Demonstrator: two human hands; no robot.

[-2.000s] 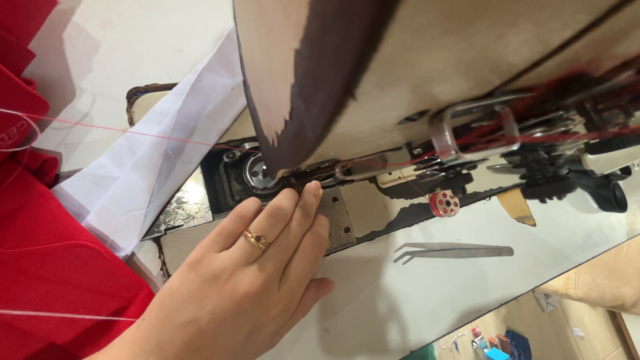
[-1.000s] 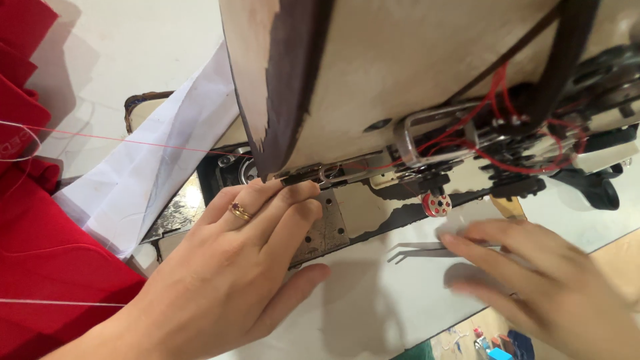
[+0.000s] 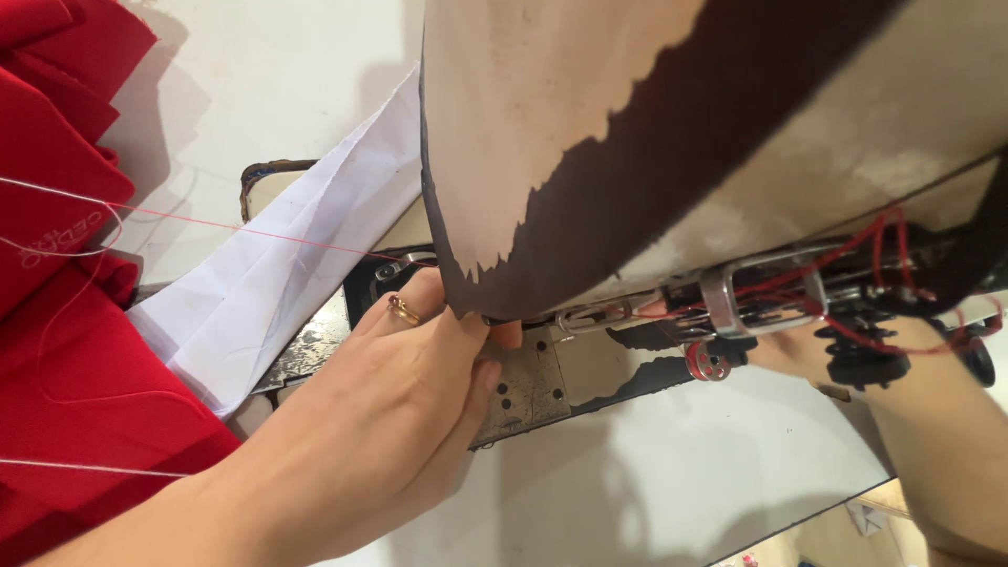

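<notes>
My left hand (image 3: 409,394), with a ring on one finger, reaches to the needle area of a sewing machine (image 3: 630,157); its fingertips are partly covered by the machine's head, and what they hold cannot be told. Beneath them lies the metal needle plate (image 3: 528,386). A red thread (image 3: 299,242) runs from the left towards these fingers. My right hand (image 3: 795,346) reaches in at the right behind the machine's thread guides, mostly hidden. Loops of red thread (image 3: 858,236) hang over the metal parts there. A bobbin with red thread (image 3: 709,362) sits on the machine's side.
Red fabric (image 3: 102,425) lies at the left, with white threads across it. A folded white cloth (image 3: 291,276) rests between it and the machine bed. The white table's edge (image 3: 819,516) runs along the lower right, with small blurred items beyond it.
My right hand came into view over the tweezers and has moved up behind the machine's guides. The tweezers, on the table earlier, no longer show there. My left fingers have bent in closer at the needle area.
</notes>
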